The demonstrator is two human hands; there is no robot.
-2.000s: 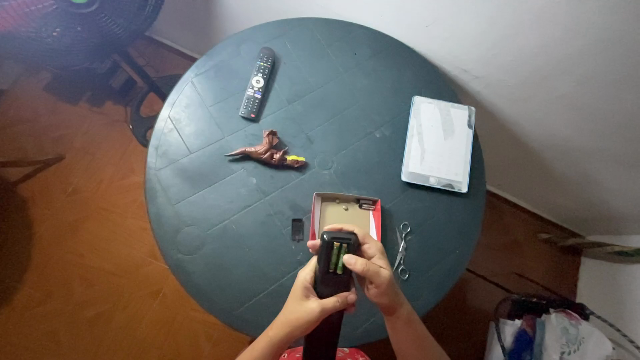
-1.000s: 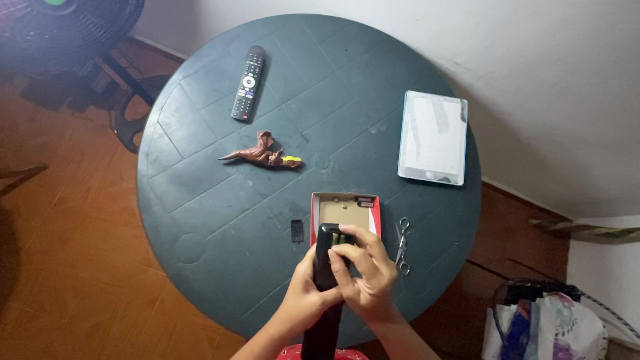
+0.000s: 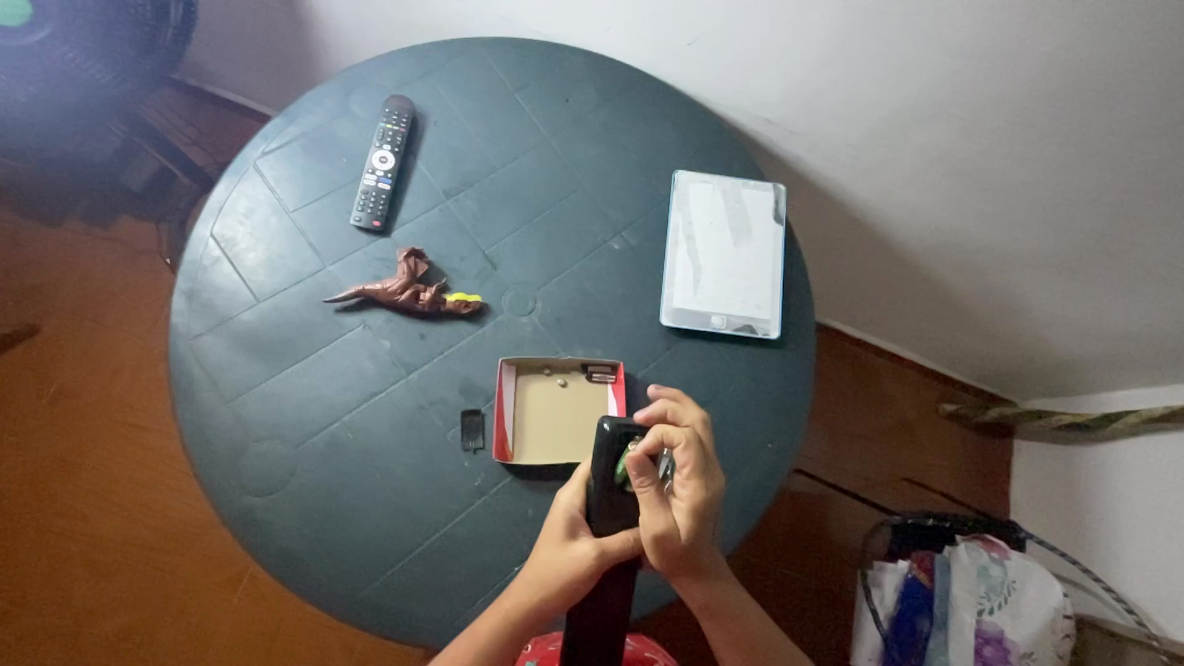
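Upright near the table's front, a black remote control (image 3: 606, 499) is held in my left hand (image 3: 578, 546), its back turned up and the battery compartment uncovered. My right hand (image 3: 680, 481) has thumb and index finger on a green battery (image 3: 624, 467) at that compartment; how far the battery sits inside cannot be told. Just beyond is a shallow red and white cardboard box (image 3: 560, 416) holding small round pieces and a small dark object (image 3: 599, 374). Left of the box lies a small black battery cover (image 3: 472, 430). The scissors are mostly hidden behind my right hand.
The round green plastic table (image 3: 314, 398) also bears a second remote control (image 3: 383, 162), a brown toy dinosaur (image 3: 407, 291) and a white tablet (image 3: 723, 254). A fan (image 3: 83, 65) stands at the back left. At the lower right is a basket of bags (image 3: 971, 592).
The black remote and both hands have moved right relative to the box. My right fingers, earlier over the compartment, are now more raised and curled, and the scissors are now mostly covered.
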